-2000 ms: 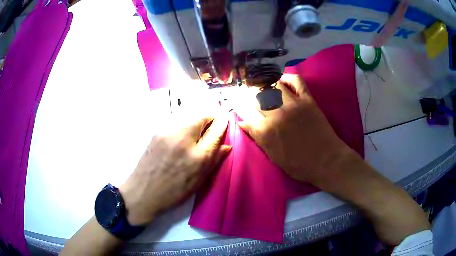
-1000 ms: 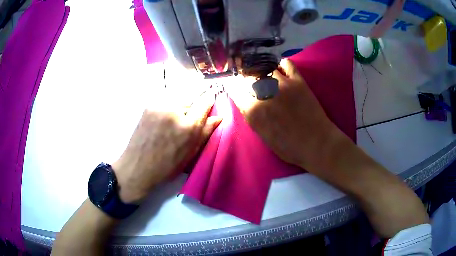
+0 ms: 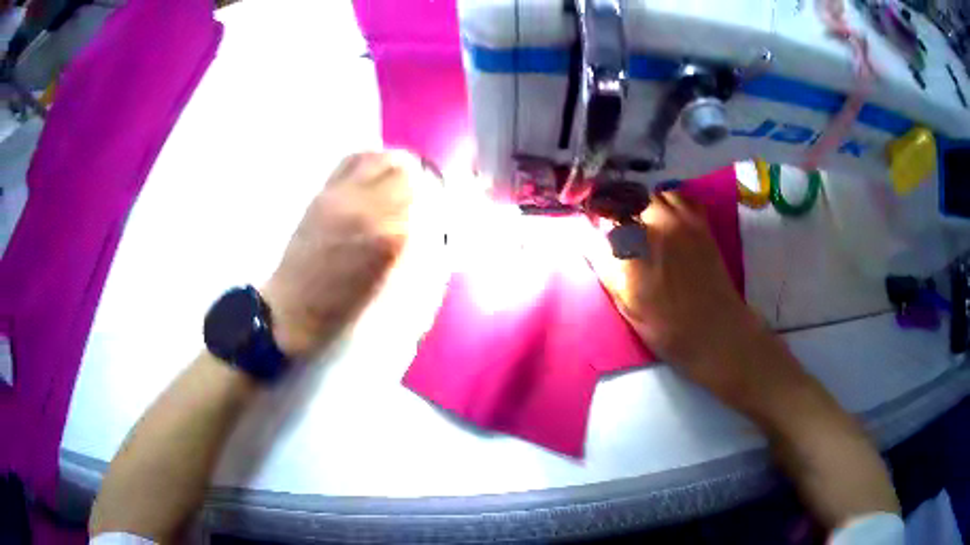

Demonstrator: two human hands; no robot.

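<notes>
The magenta front panel (image 3: 516,357) lies under the head of the white sewing machine (image 3: 681,96); its near end hangs towards the front table edge and more of it shows behind, left of the head. My right hand (image 3: 665,266) lies on the panel right of the needle area, fingers bent under the machine head. My left hand (image 3: 351,229) is at the left of the needle area, fingers curled at the panel's left side; glare hides its fingertips, so its hold cannot be told. The presser foot and needle area (image 3: 558,197) is washed out by the lamp.
Long magenta cut panels (image 3: 101,160) lie at the left. Green-handled snips (image 3: 795,190) and a yellow loop (image 3: 754,183) lie right of the head. A yellow piece (image 3: 912,160) is on the machine. A tape scale (image 3: 638,500) runs along the curved front edge.
My left hand has moved away from the near part of the panel, up and left. My right hand stays on the panel. The panel's near end has moved further under the machine. The view has shifted.
</notes>
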